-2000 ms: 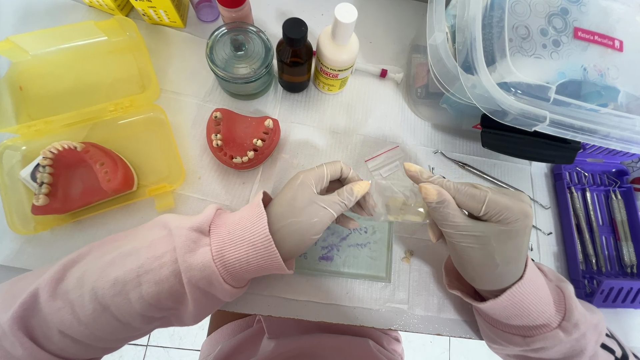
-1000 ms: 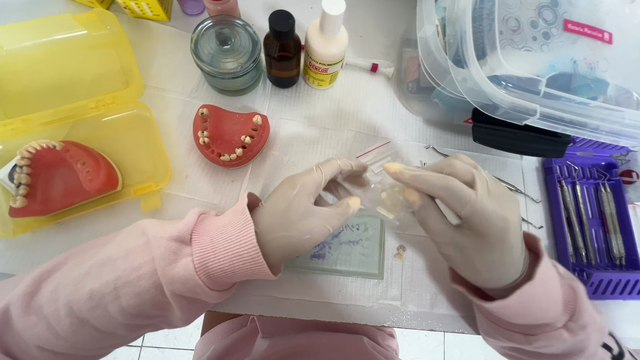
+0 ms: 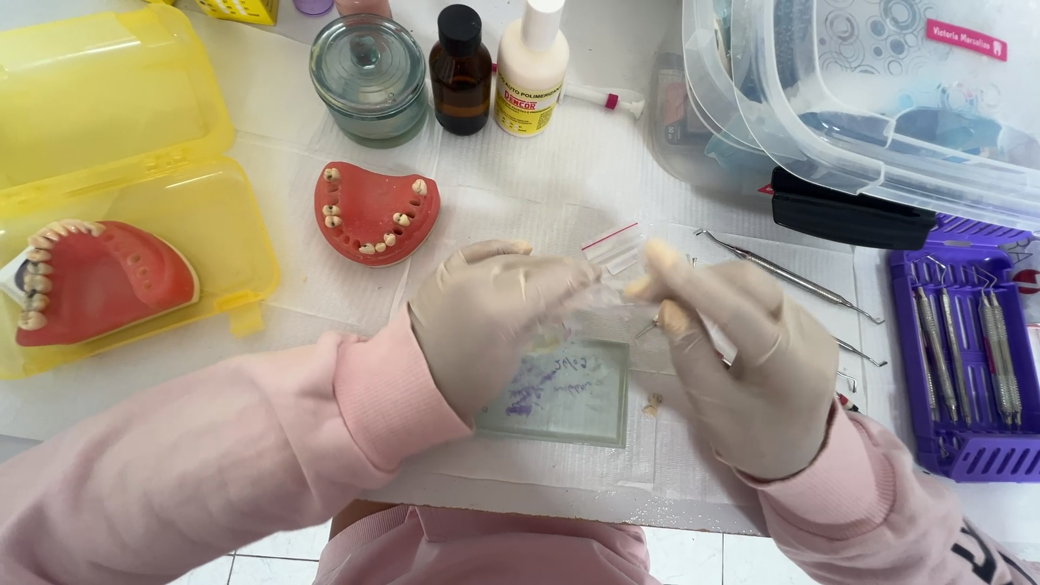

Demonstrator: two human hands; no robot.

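A small clear zip bag (image 3: pixel 613 248) with a red line is between my two gloved hands, above a glass slab (image 3: pixel 581 406) that bears purple writing. My left hand (image 3: pixel 500 313), blurred, grips the bag's left side; small pale pieces show faintly under its fingers. The fingertips of my right hand (image 3: pixel 731 341) are close to the bag's right side; whether they pinch it is unclear. A red dental model with several teeth (image 3: pixel 378 207) lies beyond my left hand. Metal dental instruments (image 3: pixel 796 280) lie beyond and beside my right hand, partly hidden by it.
At left, an open yellow case (image 3: pixel 236 195) holds another red dental model (image 3: pixel 134 280). A lidded glass jar (image 3: pixel 368 81), a brown bottle (image 3: pixel 461 73) and a white bottle (image 3: pixel 532 77) stand at the back. Clear plastic boxes (image 3: pixel 877 106) and a purple instrument cassette (image 3: pixel 934 455) are at right.
My left hand has turned over the bag, its fingers now extended toward the right hand. The bag has shifted away from me, and more of the glass slab shows.
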